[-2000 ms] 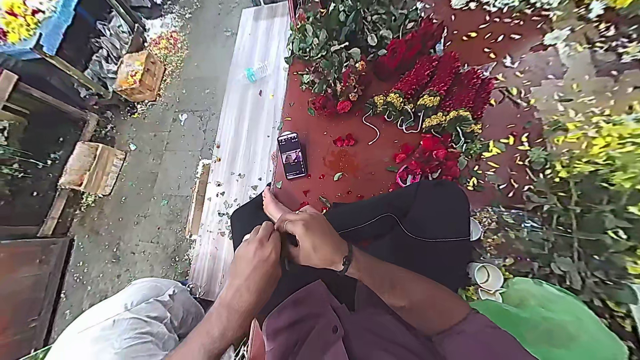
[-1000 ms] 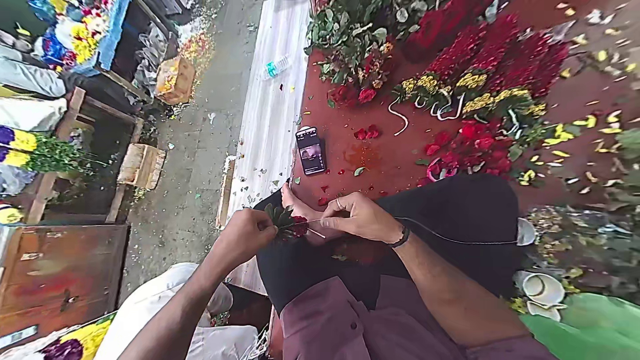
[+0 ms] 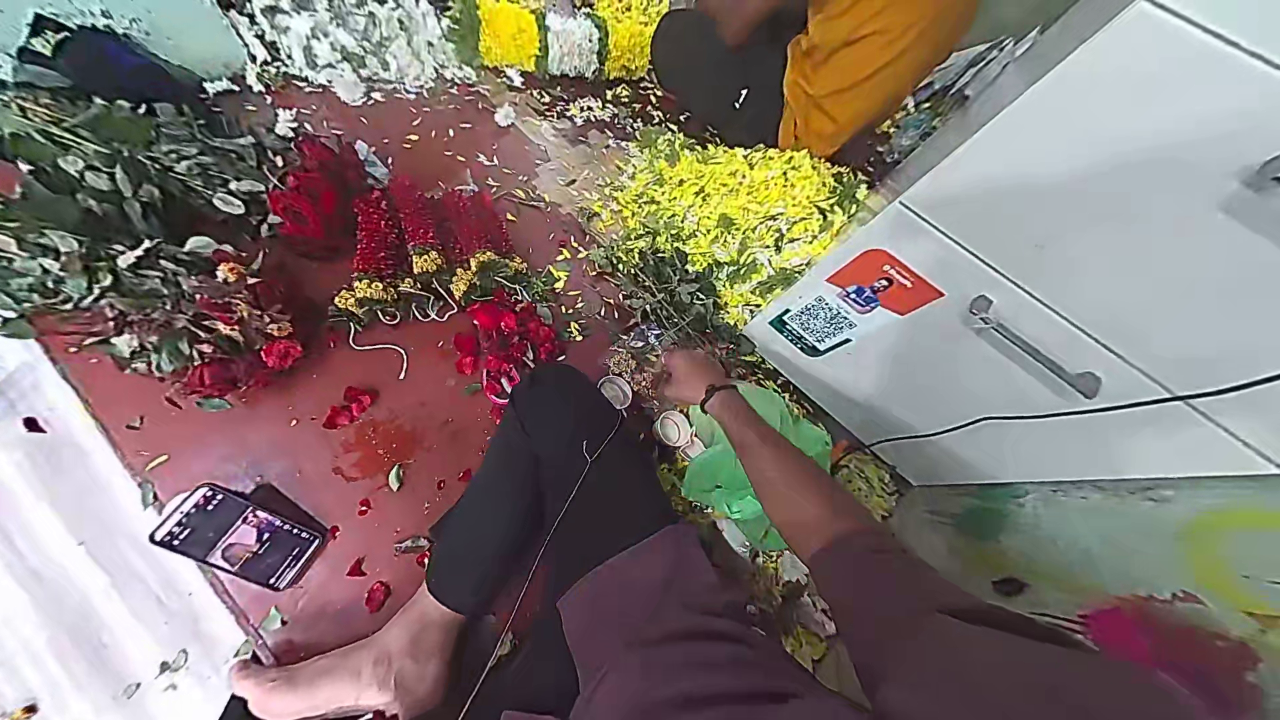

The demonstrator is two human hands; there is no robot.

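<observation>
My right hand (image 3: 690, 378), with a dark band at the wrist, reaches into a small heap of dried-looking flowers and foliage (image 3: 630, 362); its fingertips are partly hidden, so whether they grip anything is unclear. Beside it lie a green plastic bag (image 3: 745, 455) and white paper cups (image 3: 673, 429). A thin thread (image 3: 570, 500) runs across my dark trousers from near a white spool or cup (image 3: 615, 392). Red flower garlands with yellow ends (image 3: 378, 245) lie ahead, near loose red blooms (image 3: 510, 335). My left hand is out of the frame.
A phone (image 3: 240, 537) lies at the left on the red surface. Leafy rose stems (image 3: 120, 190) are heaped at the upper left. Yellow petals (image 3: 730, 210) form a pile ahead. A white cabinet (image 3: 1080, 250) with a cable stands at the right. Another person's orange clothing (image 3: 850, 70) shows at the top.
The view has swung far to the right. My right hand has left the red flower and thread at my foot and reached out to the right. My left hand, which held the flower, has gone out of view.
</observation>
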